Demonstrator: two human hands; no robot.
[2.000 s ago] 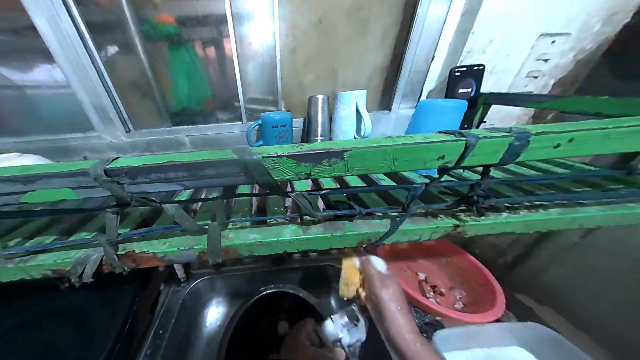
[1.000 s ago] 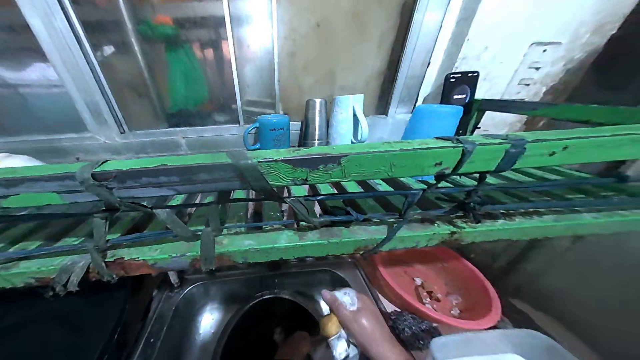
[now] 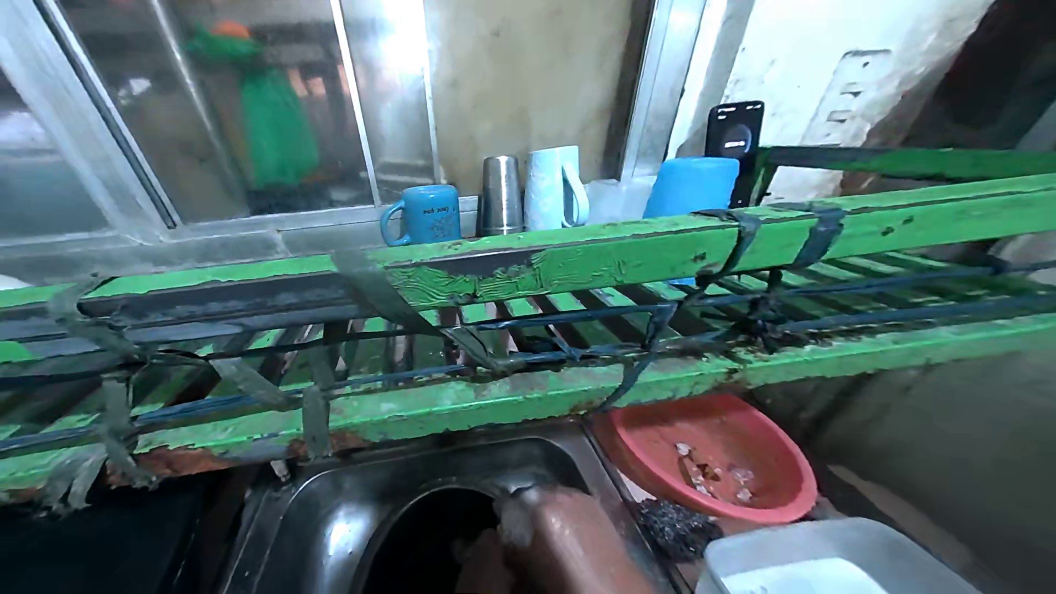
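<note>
Over the steel sink (image 3: 330,495), my right hand (image 3: 569,536) is bent downward, blurred, with whitish suds near its knuckles. Close against it on the left, my left hand (image 3: 484,565) is low in the frame and mostly in shadow. Whatever lies between the hands is hidden, and the fingers of both are hard to make out. A dark round opening or vessel (image 3: 429,528) is below them in the basin. Right of the sink are a red plastic basin (image 3: 792,487) with small scraps in it and a dark mesh scourer (image 3: 678,528).
A green wooden slatted rack (image 3: 528,404) tied with strips crosses above the sink. Behind its rail stand a blue mug (image 3: 431,214), a steel tumbler (image 3: 501,194), a pale mug (image 3: 551,190), a blue plastic cup (image 3: 693,186) and a phone (image 3: 734,132). A translucent container (image 3: 833,536) is at lower right.
The yellowish sponge and the shiny object seen at my hands earlier are now out of sight. My right hand has moved lower and turned downward over the sink.
</note>
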